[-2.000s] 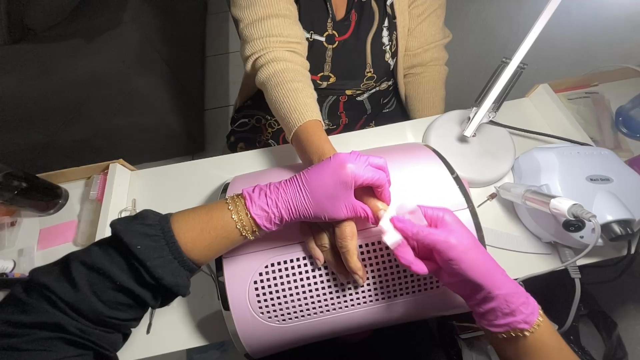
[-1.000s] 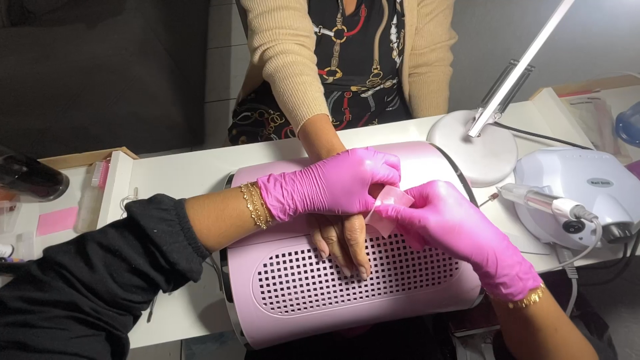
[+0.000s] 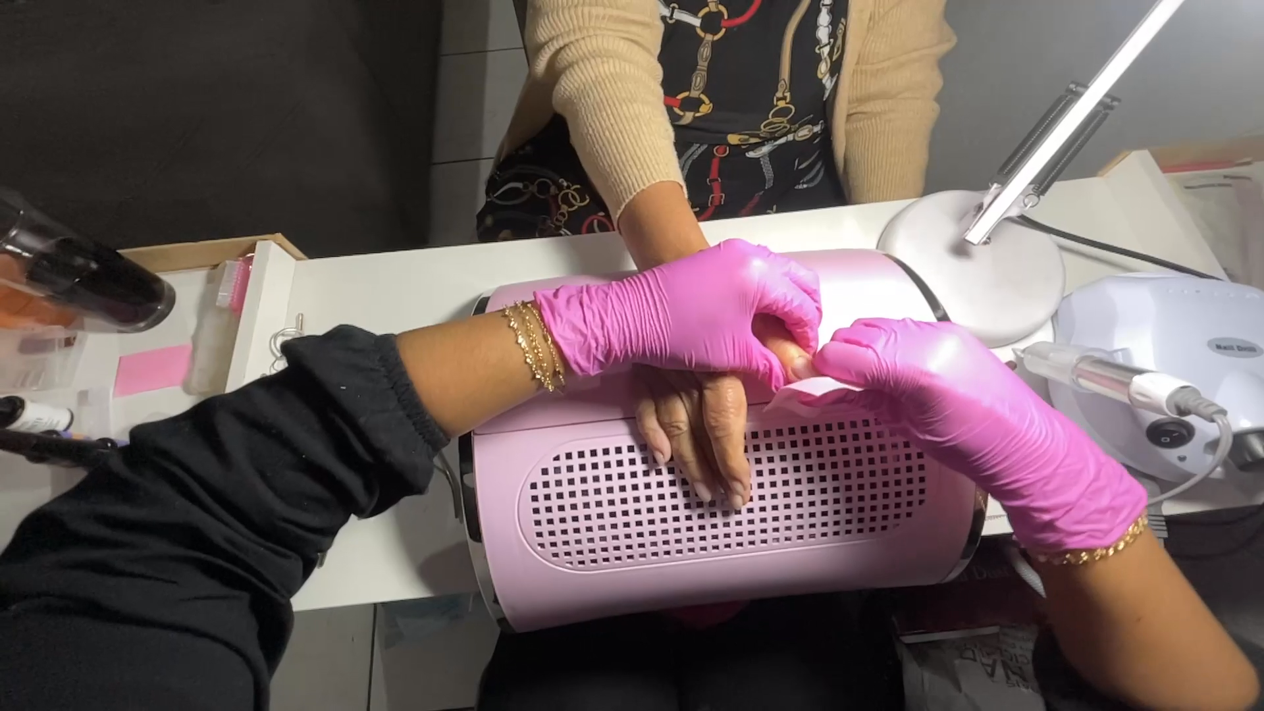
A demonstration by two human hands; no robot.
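My left hand (image 3: 691, 311), in a pink glove, grips the thumb of the person seated opposite. That person's hand (image 3: 691, 425) rests palm down on a pink nail dust collector (image 3: 573, 592) with a square-holed grille. In my gloved right hand (image 3: 918, 385) is a thin, pale pink wipe (image 3: 805, 393), pinched between thumb and fingers. The wipe lies just below the thumb's nail, and my right fingertips are beside it. My palms and part of the person's hand are hidden by the gloves.
A lamp base (image 3: 973, 267) stands behind the collector at right, beside a white nail drill unit (image 3: 1165, 375) with its handpiece (image 3: 1116, 380). At left, an open drawer (image 3: 267, 306) holds bottles and a pink pad (image 3: 153, 369). A dark tumbler (image 3: 89, 276) is there too.
The wipe, white-looking and bunched two seconds ago, was spread between my hands a second ago and now lies lower, by the thumb's nail. My left hand has stayed on the person's hand.
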